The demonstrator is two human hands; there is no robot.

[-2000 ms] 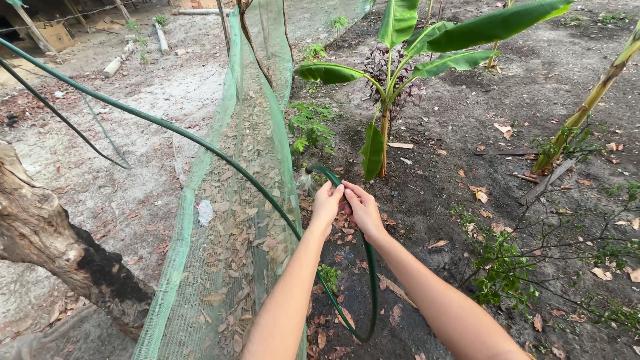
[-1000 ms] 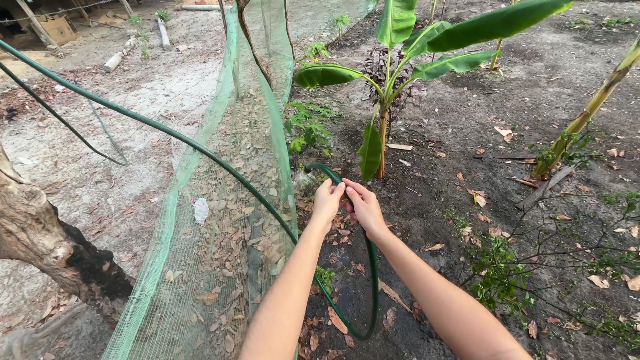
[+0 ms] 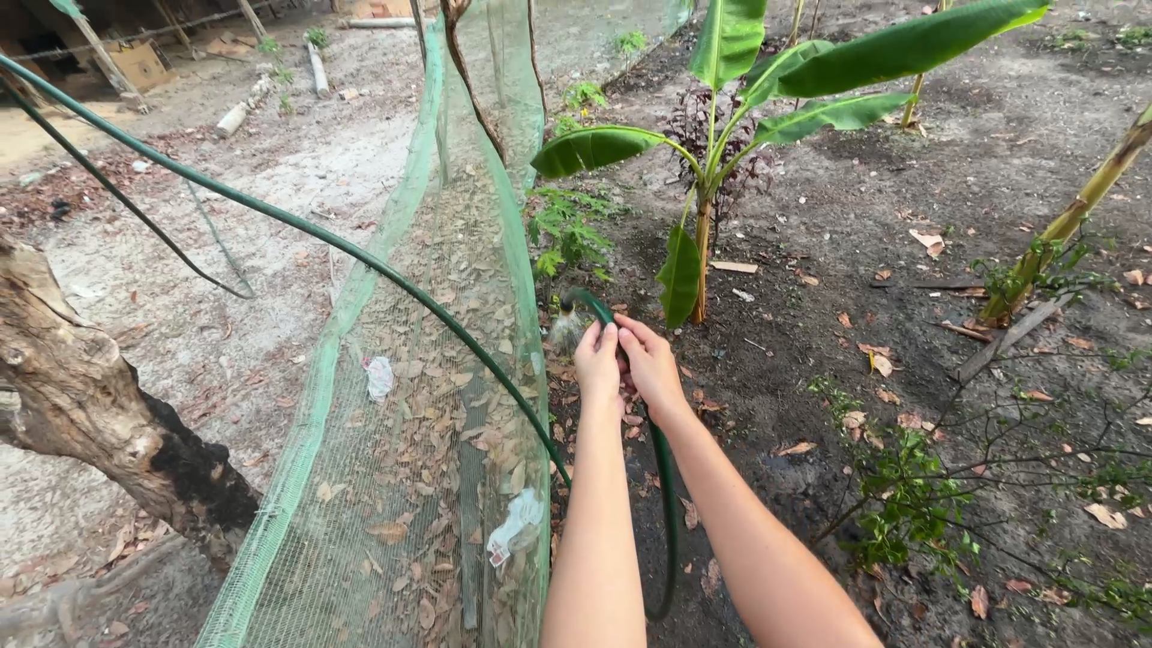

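Note:
Both my hands grip a green garden hose (image 3: 666,504) close to its end, at the middle of the view. My left hand (image 3: 598,364) and my right hand (image 3: 650,367) touch each other around it. The hose end points away and to the left, and water (image 3: 566,329) sprays from it onto the ground. From my hands the hose loops down, and another stretch of it crosses the netting to the upper left. A young banana plant (image 3: 704,234) stands just beyond my right hand, with a small leafy plant (image 3: 569,232) to its left.
Green mesh netting (image 3: 409,450) runs along my left, with dry leaves and a white scrap (image 3: 517,526) by it. A charred tree trunk (image 3: 117,414) leans at the far left. At right are a thin-branched shrub (image 3: 909,504), a slanting banana stem (image 3: 1071,220) and a wooden board (image 3: 1012,337).
Both hands stay on the hose, with little change in their grip. The view has shifted slightly.

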